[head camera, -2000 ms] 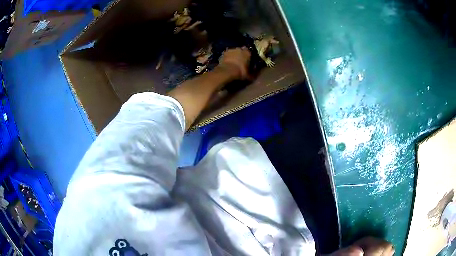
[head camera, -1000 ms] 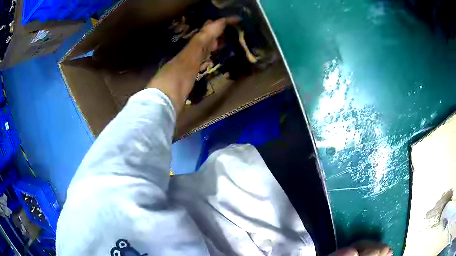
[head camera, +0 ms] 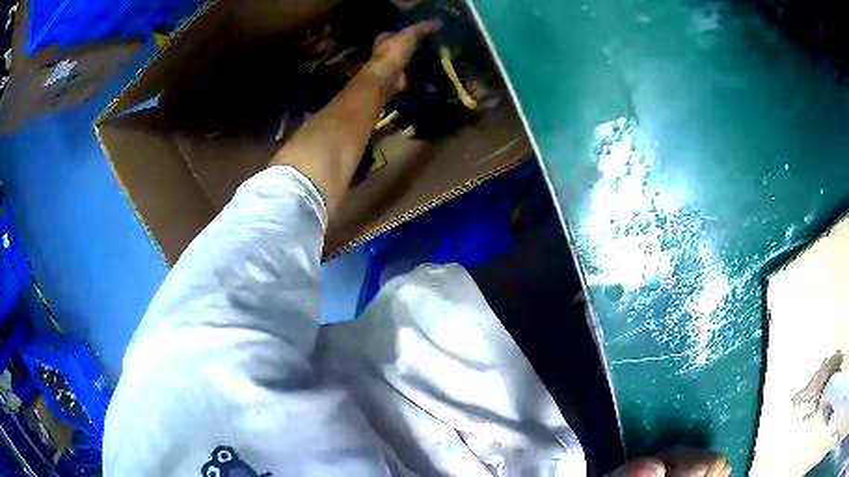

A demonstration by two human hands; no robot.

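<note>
My left hand [head camera: 396,56] reaches down into a brown carton [head camera: 419,200], among black parts with beige limbs [head camera: 456,79]. It is blurred, with a finger stretched out, and I cannot tell whether it grips a part. My right hand [head camera: 680,463] is at the table's near edge, cut off by the bottom of the picture. Only some knuckles or fingers show, and what it holds, if anything, is hidden.
The glossy green table [head camera: 689,74] is to the right, its edge beside the carton. A stained cardboard sheet [head camera: 805,307] lies on it, with a whitish thing at the picture's rim. Blue totes [head camera: 79,368] stand at the far left.
My left hand has moved up and left inside the carton, away from the beige spread-fingered part it was beside. My right hand has stayed at the table edge.
</note>
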